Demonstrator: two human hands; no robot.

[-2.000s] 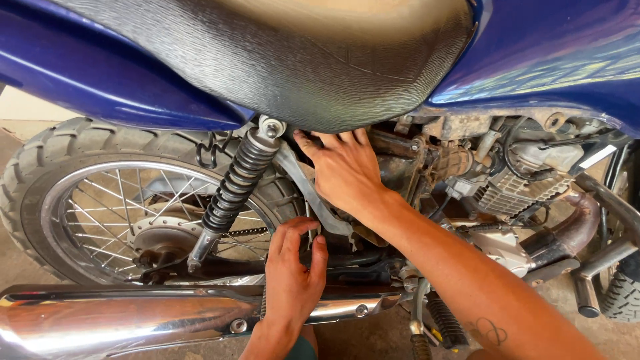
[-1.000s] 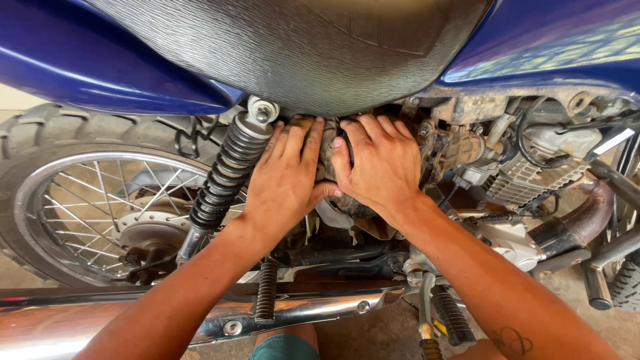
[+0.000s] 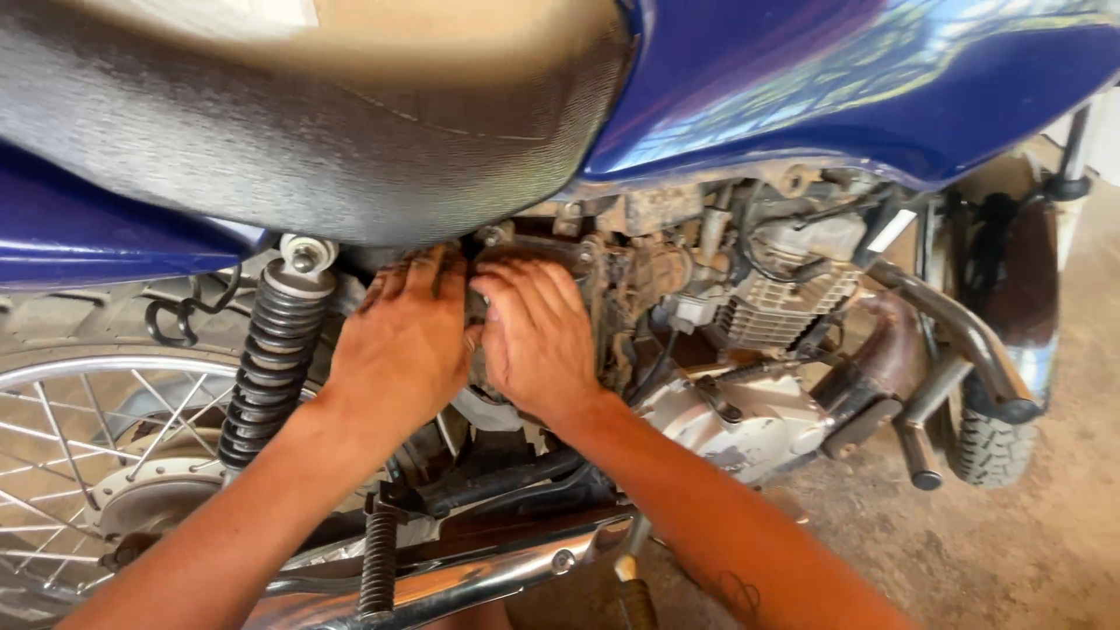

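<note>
Both hands reach into the side of a blue motorcycle, just under its black seat (image 3: 350, 149). My left hand (image 3: 407, 324) lies right of the coil-spring shock absorber (image 3: 276, 359), its fingertips darkened and pushed up beneath the seat edge. Close beside it, my right hand (image 3: 538, 332) rests with bent fingers against a dirty part behind the side opening, near a bolt of the frame (image 3: 586, 249). What the fingertips touch is largely hidden, and I cannot tell whether either hand grips something.
Below the arms run the chrome exhaust silencer (image 3: 490, 569) and a ribbed footpeg (image 3: 378, 560). The spoked rear wheel (image 3: 114, 437) is at the left. To the right are the finned engine cylinder (image 3: 779, 306), engine cover (image 3: 744, 420), bent exhaust pipe (image 3: 884, 341) and tubular guard (image 3: 962, 350).
My left hand was low near the silencer two seconds ago and has risen to beside my right hand under the seat. Since one second ago, both hands stay in about the same place.
</note>
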